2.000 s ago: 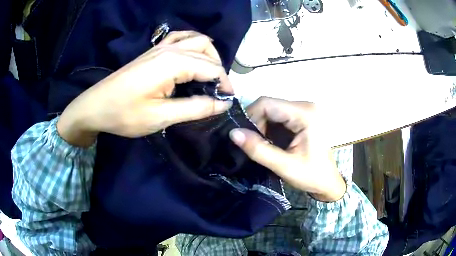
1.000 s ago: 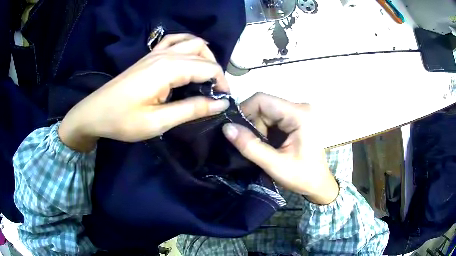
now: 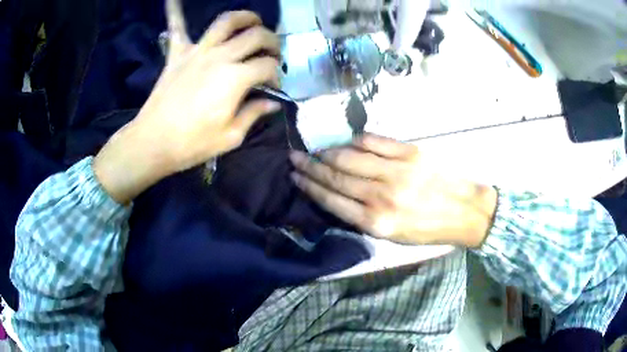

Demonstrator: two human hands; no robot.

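The dark navy garment (image 3: pixel 199 254) covers the left side and the front of the table. A blacker cloth (image 3: pixel 258 172) with a thin pale stitch line lies in its opening, between my hands. My left hand (image 3: pixel 206 93) is on the garment's upper part, with cloth between thumb and fingers and the index finger stretched up. My right hand (image 3: pixel 392 189) lies flat, palm down, with its fingertips on the black cloth's right edge. Both hands are slightly blurred. A whitish raw edge (image 3: pixel 295 237) shows lower on the garment.
The sewing machine head (image 3: pixel 354 15) is at the top, above the metal plate (image 3: pixel 309 69). A small holed metal wheel (image 3: pixel 397 63) sits beside it. Snips (image 3: pixel 512 45) with orange and teal handles and a black flat rectangle (image 3: pixel 591 110) lie upper right on the white table (image 3: pixel 474 155).
The garment edge and my hands have moved up and left beside the machine. My right hand has gone from pinching the cloth to lying flat. The machine head has come into view.
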